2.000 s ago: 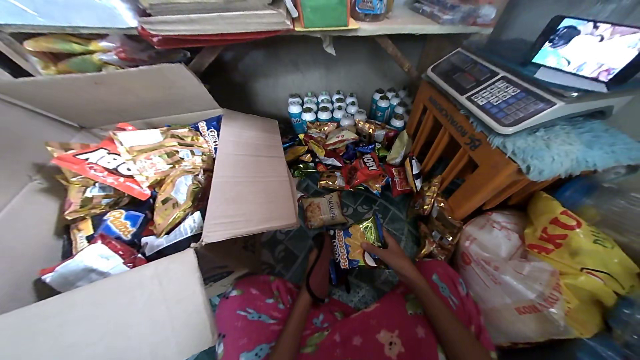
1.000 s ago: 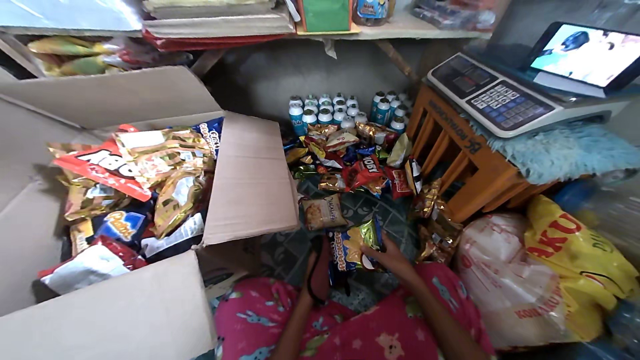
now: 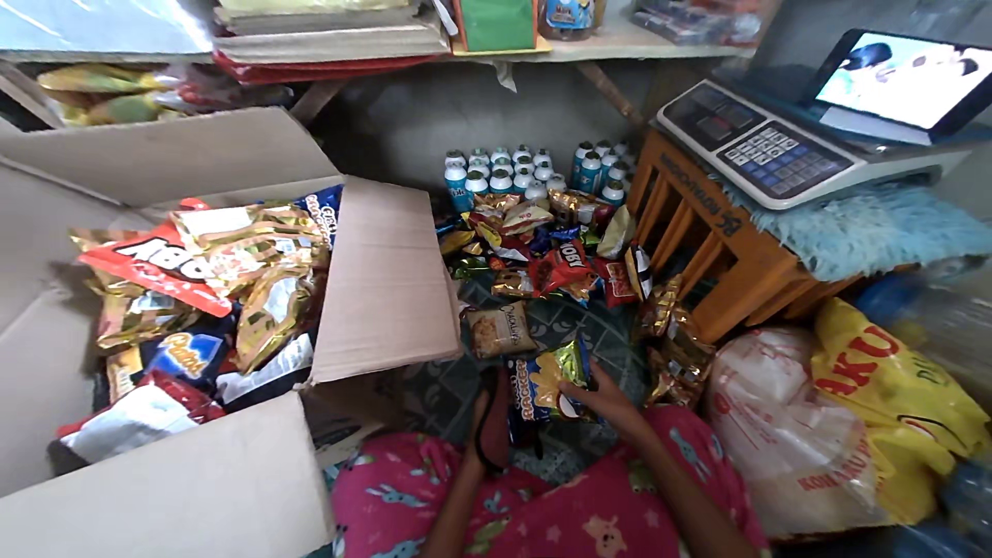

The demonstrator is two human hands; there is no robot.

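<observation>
My right hand grips the right edge of a yellow and green foil snack pack and a blue-lettered snack pack that lies against it, low over the patterned floor. My left hand is just left of these packs, beside a dark reddish item with a black strap; its fingers are mostly hidden, so its hold cannot be told. Just beyond the hands a brown and cream snack pack lies on the floor. Farther back is a pile of mixed packs with a red one on it.
At the left stands an open cardboard box of snack packs. White-capped blue bottles stand by the wall. At right are an orange wooden crate, a digital scale, a phone and a yellow plastic bag. A shelf runs overhead.
The picture on the phone screen has changed. My hands and the packs by them stay in nearly the same place.
</observation>
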